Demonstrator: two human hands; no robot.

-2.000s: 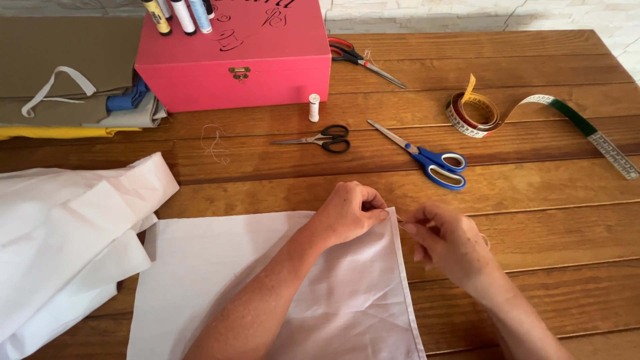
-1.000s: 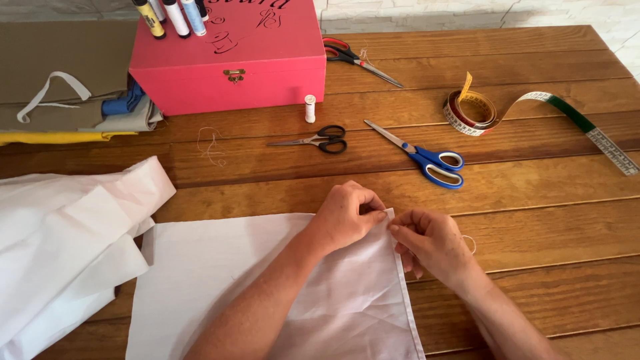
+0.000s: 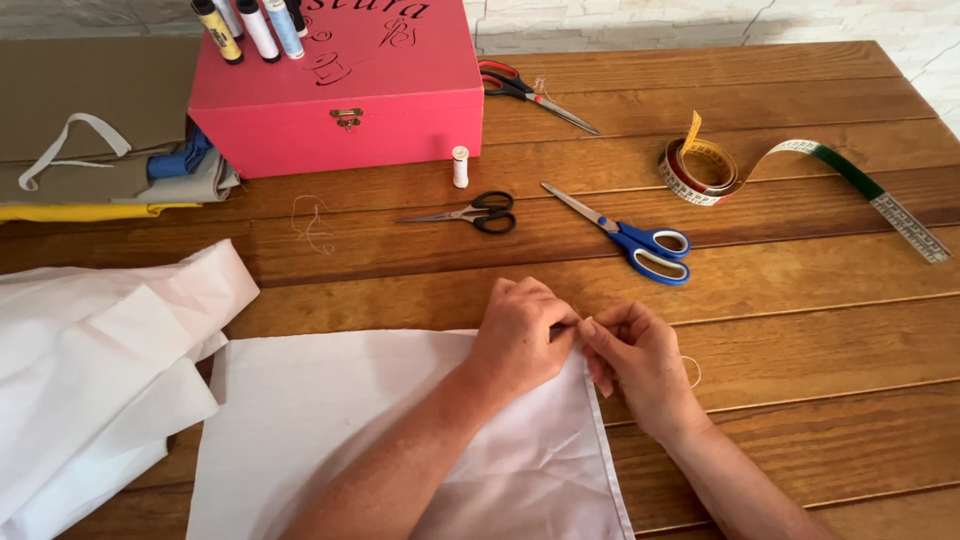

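Note:
White cloth (image 3: 300,397) lies flat on the wooden table, with a folded hem down its right edge. My left hand (image 3: 525,330) pinches the cloth at its top right corner. Right beside it, my right hand (image 3: 630,349) has thumb and fingers closed at the same corner, their tips almost touching those of my left hand. A loop of white thread (image 3: 697,371) shows past the right hand. Whether a needle is between the fingers is too small to tell. Above the hands lie blue-handled scissors (image 3: 626,232) and small black-handled scissors (image 3: 480,213).
A pink wooden box (image 3: 337,135) with thread spools (image 3: 259,30) on top stands at the back. A white spool (image 3: 460,166), red-and-black scissors (image 3: 536,96) and a tape measure (image 3: 701,176) lie around. Bunched white cloth (image 3: 97,360), folded fabrics (image 3: 90,172) and loose thread (image 3: 313,223) are on the left.
My right hand has moved left to the cloth corner, closer to my left hand. My left hand has stayed at the corner.

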